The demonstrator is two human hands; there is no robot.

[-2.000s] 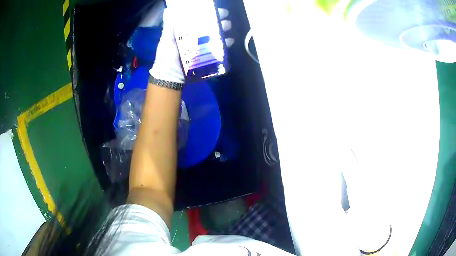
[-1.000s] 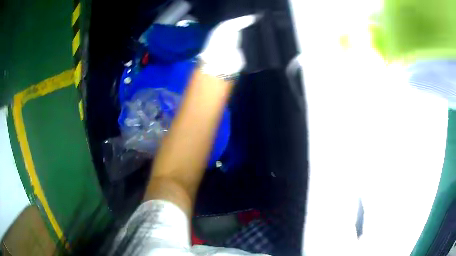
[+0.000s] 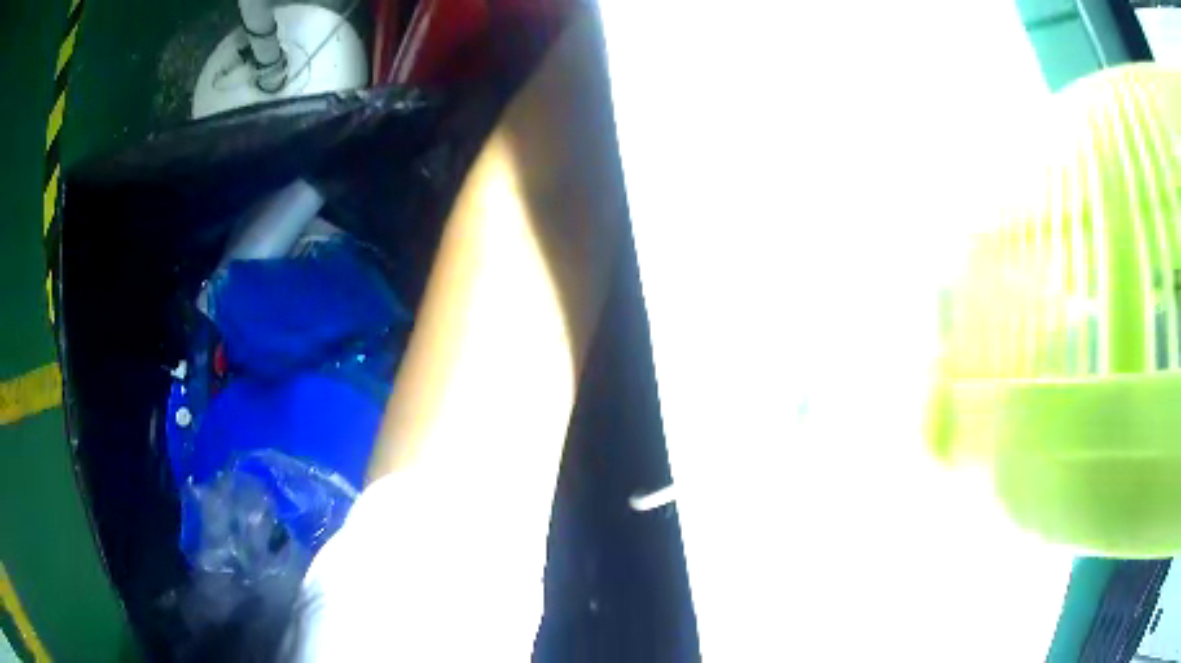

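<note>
My left forearm reaches up across the black-lined bin to the bench's far edge, its sleeve washed out white. My left hand does not show; it is lost in glare or past the top edge. My right hand is not in view. The bin (image 3: 119, 324) holds a dark blue piece (image 3: 292, 311), a brighter blue sheet (image 3: 292, 421) and crumpled clear plastic (image 3: 240, 518). The bench (image 3: 803, 259) beside it is overexposed, so nothing on its surface can be made out.
A lime-green fan (image 3: 1088, 466) stands at the bench's right side. A small white item (image 3: 654, 497) sticks out at the bench's near-left edge. Beyond the bin are a round white base with a pole (image 3: 311, 58) and something red (image 3: 473, 39). Green floor with striped tape lies left.
The view has shifted forward, bringing in the fan, white base and red object. The gloved left hand, earlier holding a lit phone-like item over the bin, no longer shows; the forearm now reaches farther up.
</note>
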